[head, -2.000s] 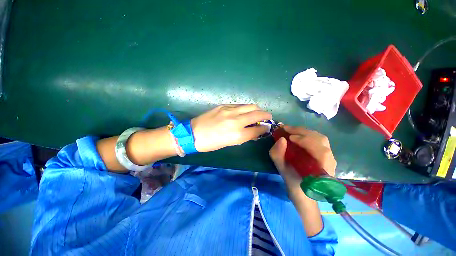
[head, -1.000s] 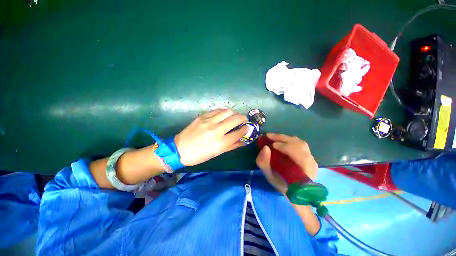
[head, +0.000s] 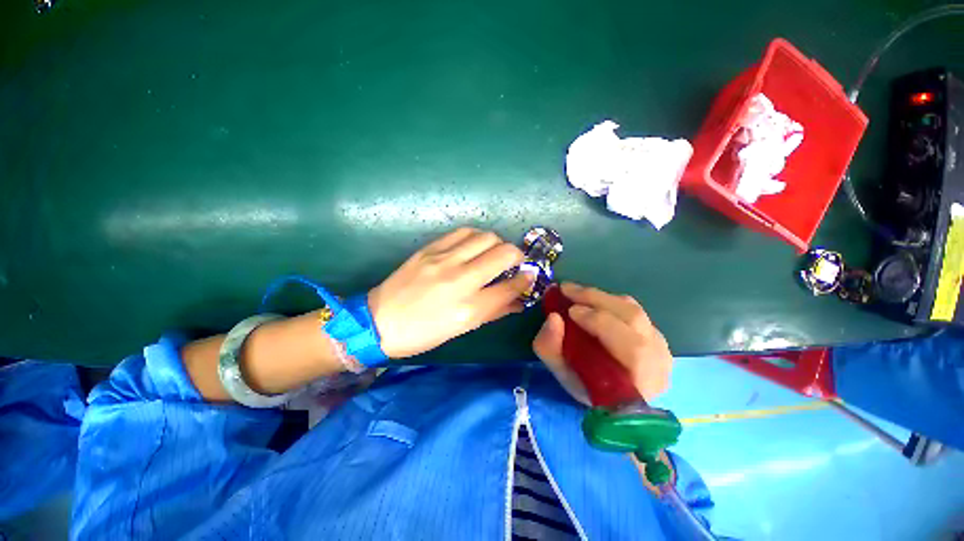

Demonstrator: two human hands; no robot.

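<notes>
My left hand (head: pixel 449 291), with a blue wrist strap (head: pixel 359 330), holds a circuit board assembly (head: pixel 534 281) at its fingertips, low over the green bench. A second round board (head: pixel 542 244) sits directly against it, on the far side. My right hand (head: pixel 611 343) is closed around the red glue syringe (head: pixel 594 365). The syringe's front end is at the near right edge of the held board; its tip is too small to make out. The green adapter (head: pixel 632 428) caps its rear end, with a clear hose running down.
A crumpled white tissue (head: pixel 631 173) lies beside a red bin (head: pixel 809 132) holding more tissue. At the right are another board assembly (head: pixel 821 272) and the black glue dispenser (head: pixel 918 201). A blue sleeve (head: pixel 909 380) of another person shows at lower right.
The board pair came into clearer view at my left fingertips. Since one second ago, the syringe has swung more upright in the picture and its front end has moved up against the held board.
</notes>
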